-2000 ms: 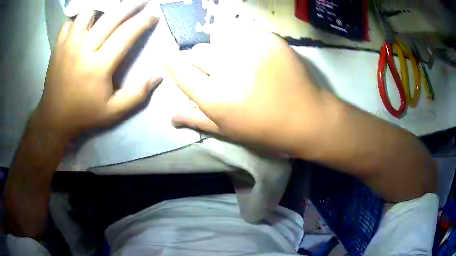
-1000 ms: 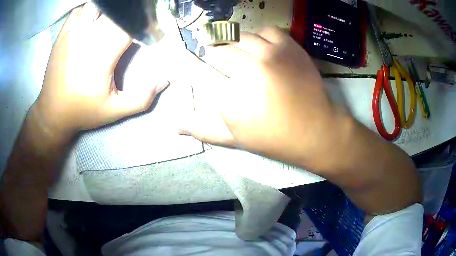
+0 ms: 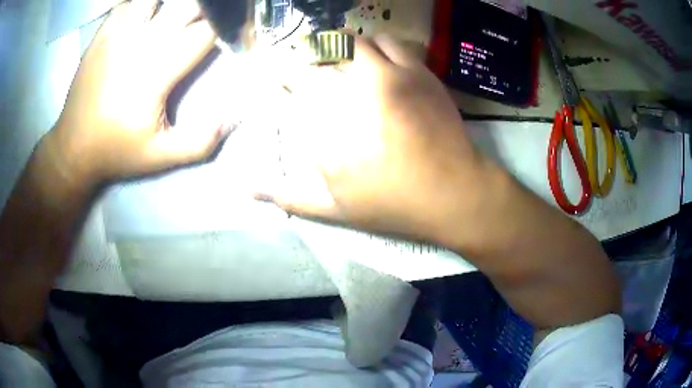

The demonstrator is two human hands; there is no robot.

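A white panel [image 3: 182, 204] lies over a light grey fabric panel [image 3: 220, 267] on the white tabletop, under strong glare. A grey end [image 3: 377, 314] hangs over the front edge. My left hand [image 3: 125, 102] lies flat on the white panel at left, thumb spread from the fingers. My right hand [image 3: 394, 144] lies over the fabric right of centre, thumb apart; its fingertips are lost in glare. The sewing machine's dark parts and ridged brass-coloured knob [image 3: 331, 47] are at top centre, just above the right hand's fingers. The needle point cannot be made out.
A lit smartphone [image 3: 493, 57] lies at upper right. Red-handled scissors [image 3: 567, 163], yellow-handled scissors [image 3: 599, 151] and a thin green tool [image 3: 626, 158] lie right of it. Red lettering [image 3: 641, 30] shows on the machine. A blue basket [image 3: 485, 322] is below the table's right side.
The machine head and knob have come into view at the top as the view shifted. The white panel's lower edge sits slightly farther up than a second ago. Both hands remain on the fabric.
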